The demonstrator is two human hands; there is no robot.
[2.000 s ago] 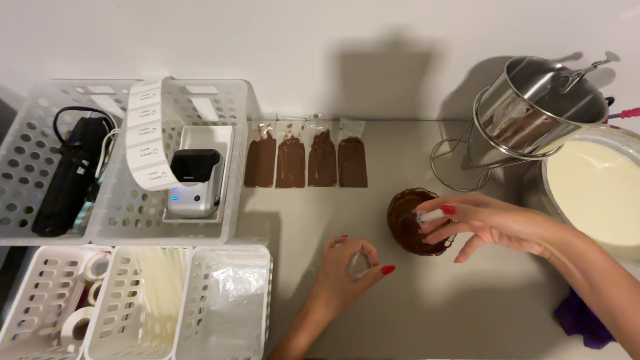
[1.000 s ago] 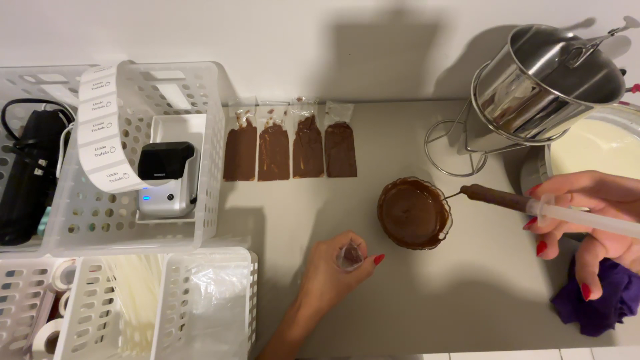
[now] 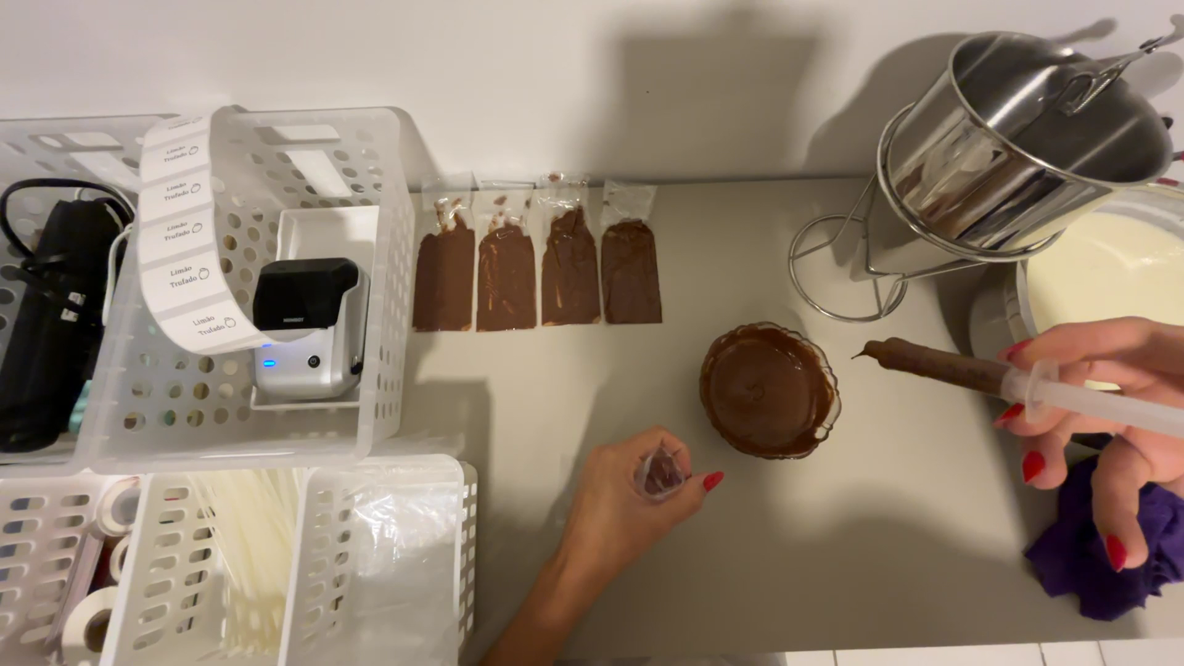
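Observation:
In my left hand [image 3: 638,490], near the middle of the counter, a small clear plastic bag [image 3: 660,474] is held with its mouth open upward. My right hand [image 3: 1101,416] grips a plastic syringe [image 3: 943,367] filled with brown chocolate, its tip pointing left and a thin strand of chocolate at the end. Between the hands stands a glass bowl of melted chocolate [image 3: 770,390], its rim smeared. Several clear bags of chocolate [image 3: 571,268] lie side by side along the wall.
At right, a metal funnel [image 3: 1008,157] sits in a wire stand [image 3: 846,268] beside a pot of cream-coloured liquid [image 3: 1110,268] and a purple cloth [image 3: 1101,546]. At left, white baskets [image 3: 388,277] hold a label printer [image 3: 310,324], a label strip [image 3: 180,250] and clear bags [image 3: 398,555].
My right hand has moved right from over the chocolate bowl, and the syringe now shows full of chocolate. The strand that reached the bowl's rim a second ago has parted from it.

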